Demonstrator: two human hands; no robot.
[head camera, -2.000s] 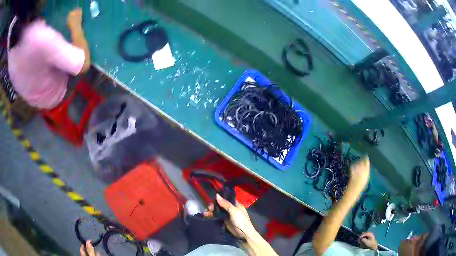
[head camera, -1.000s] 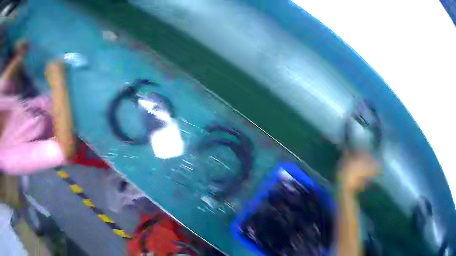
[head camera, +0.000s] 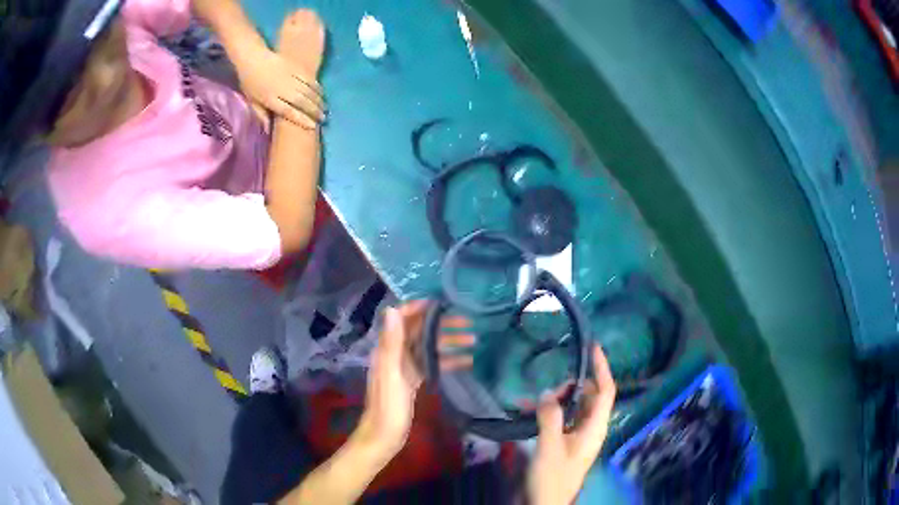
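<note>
A black headband sub-assembly (head camera: 498, 428), a large C with smaller arcs at its ends, is held up over the bench edge. My left hand (head camera: 404, 365) grips its left side, with fingers inside the curve. My right hand (head camera: 577, 424) grips its lower right side between thumb and fingers. On the bench beyond lies another headband (head camera: 437, 209) with small arcs. A round dark disc (head camera: 544, 219) lies at its right, beside a white paper slip (head camera: 557, 274). The held part overlaps the slip and partly hides it.
A person in pink (head camera: 163, 187) sits at the left, forearms on the bench. A small white bottle (head camera: 372, 36) stands at the back. A blue parts tray (head camera: 739, 434) of dark parts is at lower right, near more black arcs (head camera: 670, 321). The green conveyor (head camera: 690, 187) runs along the right.
My hands have come into the middle of view with a headband sub-assembly between them. The view has shifted toward the person in pink, whose hands now rest together.
</note>
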